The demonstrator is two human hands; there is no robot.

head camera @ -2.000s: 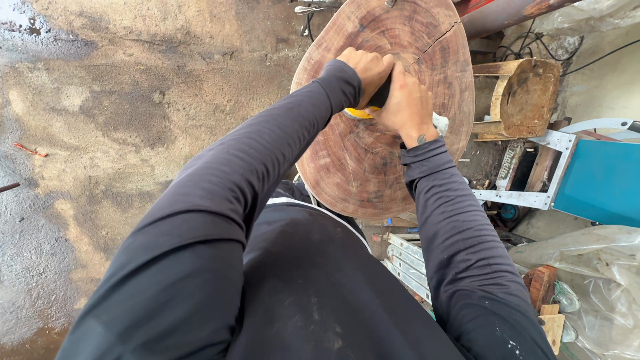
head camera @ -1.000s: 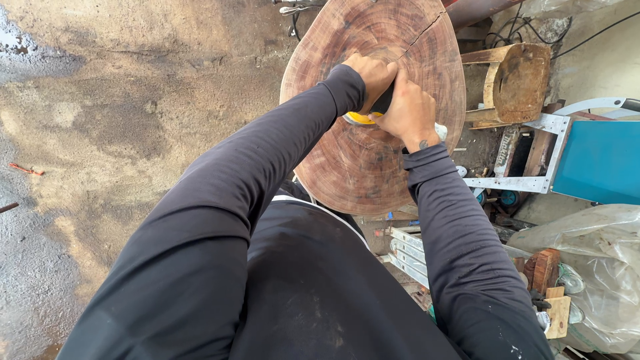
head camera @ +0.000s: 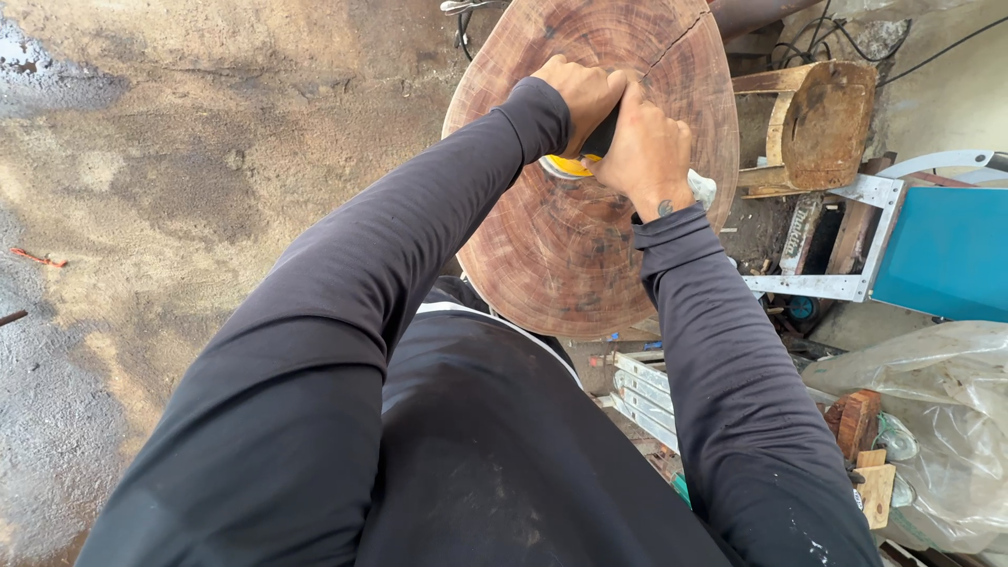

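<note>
Both my hands grip a black and yellow tool (head camera: 602,134), probably a sander, on the face of a round wood slab (head camera: 551,268). My left hand (head camera: 581,94) wraps its upper left side. My right hand (head camera: 650,146) closes over its right side, thumb near the yellow rim, and the two hands touch at the top. Much of the tool is hidden under them. A dark crack runs through the slab's grain above my hands. Just right of my right wrist lies a whitish object (head camera: 701,189) that I cannot identify, near the slab's edge.
A wooden stool-like piece (head camera: 827,126) stands right of the slab, below black cables (head camera: 815,39). Further right are a metal frame (head camera: 874,236) with a blue panel (head camera: 945,252) and plastic sheeting (head camera: 945,378). A metal ladder-like piece (head camera: 646,398) lies below the slab. Stained concrete floor (head camera: 236,157) spans the left.
Both hands stay on the tool, close together on the slab. The view has shifted slightly; nothing else has plainly changed.
</note>
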